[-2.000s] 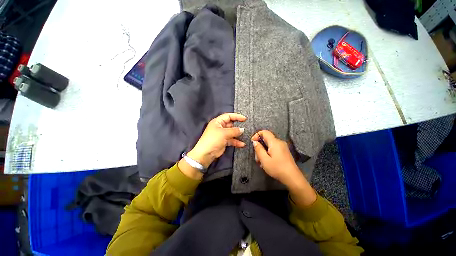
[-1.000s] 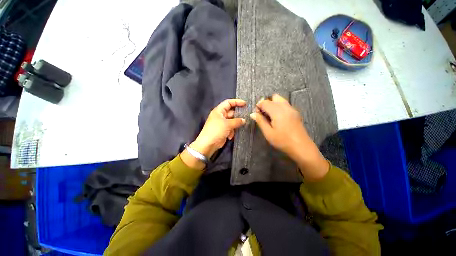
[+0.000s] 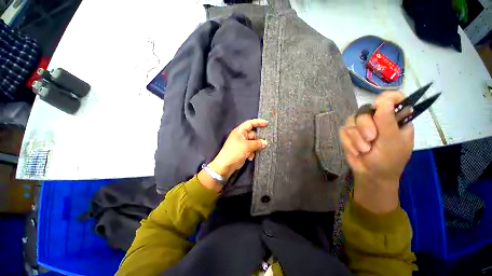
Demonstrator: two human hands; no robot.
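Note:
A grey tweed jacket (image 3: 302, 70) lies opened out on the table, its smooth dark lining (image 3: 216, 81) on the left. My left hand (image 3: 240, 148) holds the front placket (image 3: 270, 102) by its edge between thumb and fingers. A dark button (image 3: 265, 199) sits low on the placket. My right hand (image 3: 380, 137) is raised off the cloth, right of the flap pocket (image 3: 328, 141). It holds black thread snips (image 3: 418, 105), blades apart and pointing up right. A needle or thread at my right fingertips cannot be made out.
A blue-grey tray (image 3: 353, 60) holds a red packet (image 3: 384, 66). A smartphone (image 3: 157, 83) is partly under the lining. Two dark cones or bottles (image 3: 62, 89) stand left on the white table (image 3: 113, 124). Blue crates (image 3: 65, 226) with garments are below; black cloth (image 3: 431, 21) lies far right.
My right hand has left the placket and moved right and up, and the snips' blades now show. My left hand stays at the placket. The view has shifted slightly.

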